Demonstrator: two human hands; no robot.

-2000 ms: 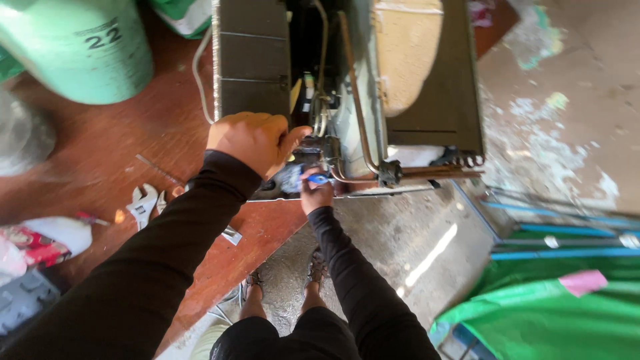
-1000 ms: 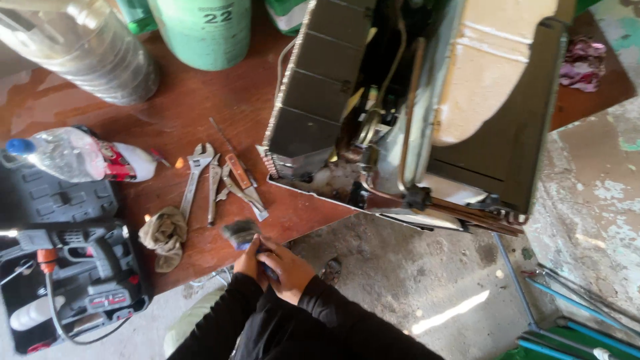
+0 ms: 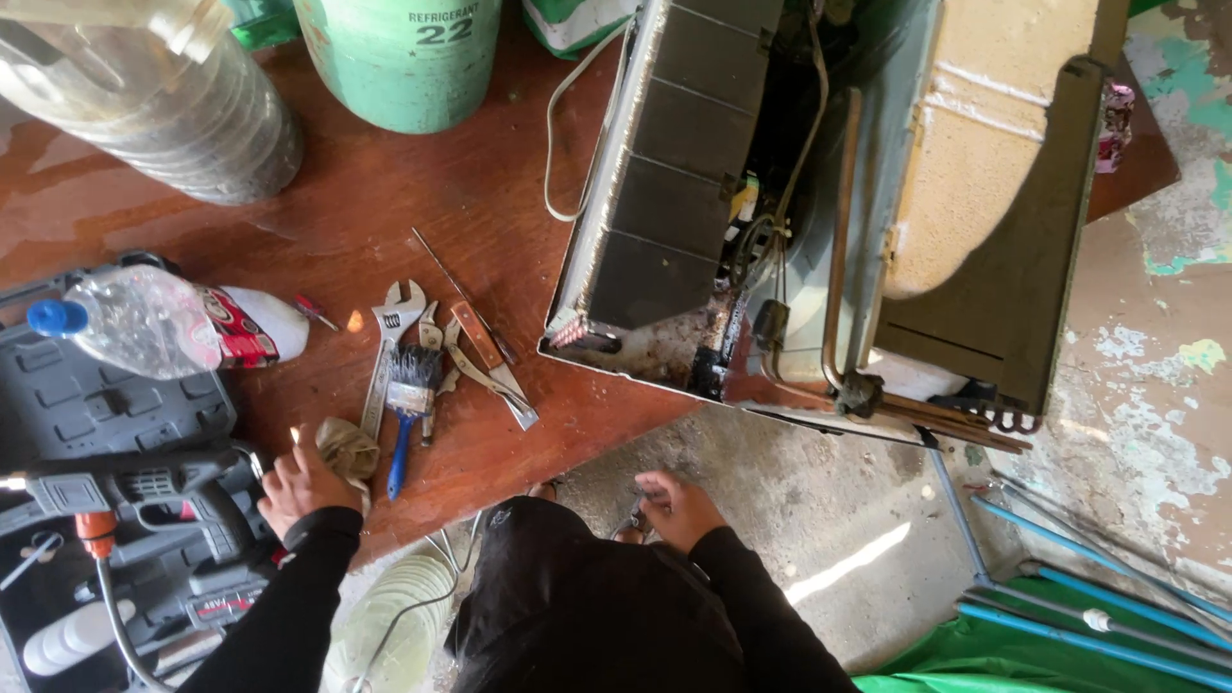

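My left hand is at the table's front edge, beside a crumpled tan cloth and the black pressure washer gun; its fingertips are near the cloth, and whether they touch it is unclear. Holding nothing visible, my right hand hangs over the floor with fingers loosely bent. A paintbrush with a blue handle lies across an adjustable wrench and beside locking pliers and a wooden-handled scraper. The opened air conditioner unit stands to the right with copper pipes exposed.
A green refrigerant cylinder and a large clear plastic bottle stand at the back. A smaller bottle with a blue cap lies on the open tool case. Below the table is a ribbed container; blue pipes lie at lower right.
The brush, held in my hands one second ago, now lies on the tools. My hands have separated, the left one moving towards the cloth. Earlier both hands were at the unit.
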